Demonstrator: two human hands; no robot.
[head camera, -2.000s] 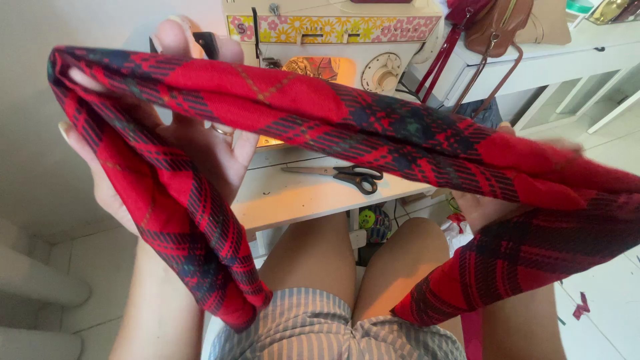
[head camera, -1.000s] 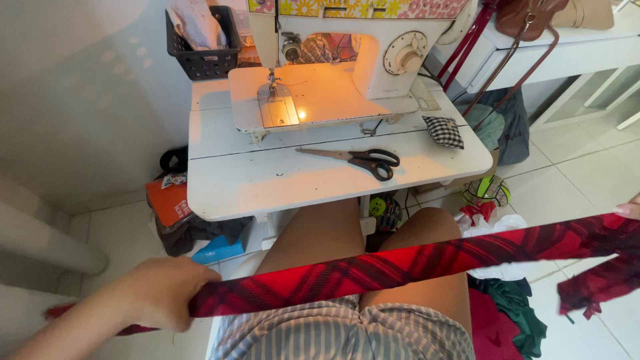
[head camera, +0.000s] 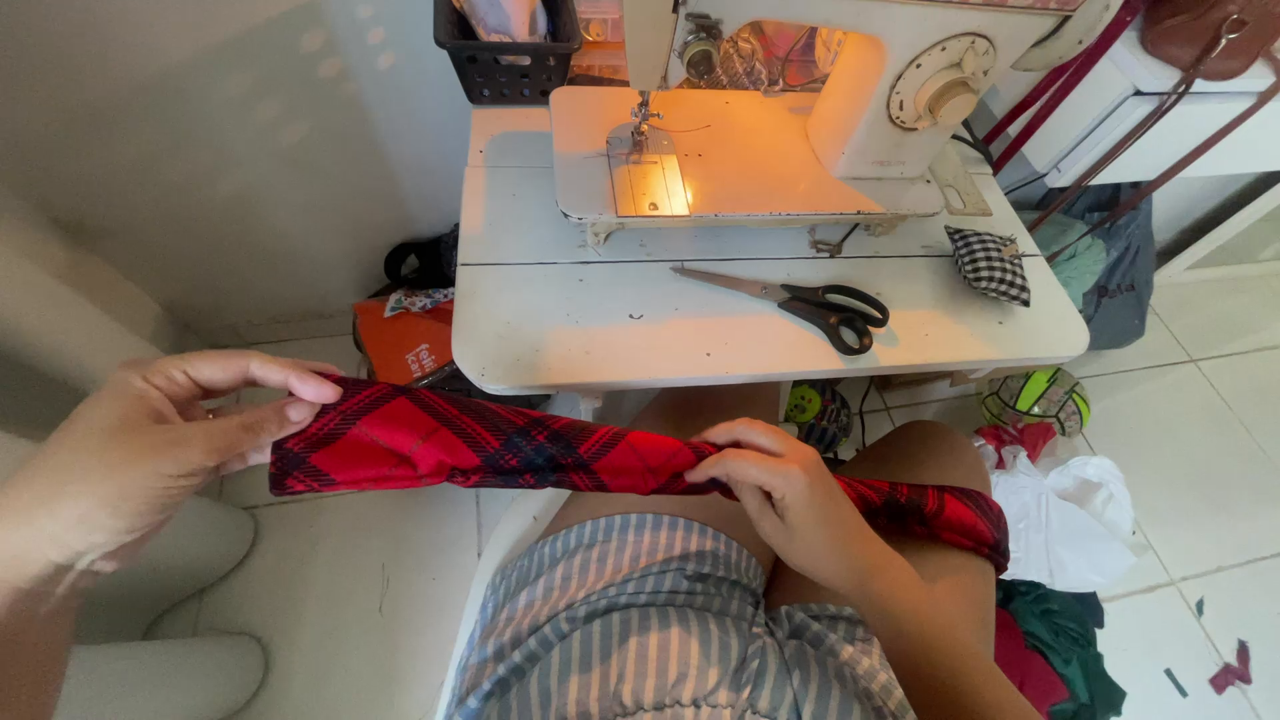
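Observation:
A long narrow band of red and black plaid fabric (head camera: 560, 452) stretches across my lap. At its left end, my left hand (head camera: 190, 430) pinches the top corner between thumb and fingertips. My right hand (head camera: 790, 490) grips the band right of its middle, and the rest drapes over my thigh. Beyond the band, scissors with black handles (head camera: 820, 305) lie partly spread on the white sewing table, below a white sewing machine (head camera: 860, 110) whose lamp is lit. A black-and-white checked pincushion (head camera: 988, 265) sits at the table's right side.
The white table's front edge (head camera: 760, 378) is just past my knees. A black plastic basket (head camera: 508, 60) stands behind its left side. An orange bag (head camera: 405, 340) is at the left. On the floor at right are a ball (head camera: 1036, 400), a white plastic bag (head camera: 1065, 520) and dark green cloth (head camera: 1065, 640).
The band was looped over both hands, then pulled out long; now its left end is in my left hand's fingertips. My right hand has come inward from the right edge. The view has shifted.

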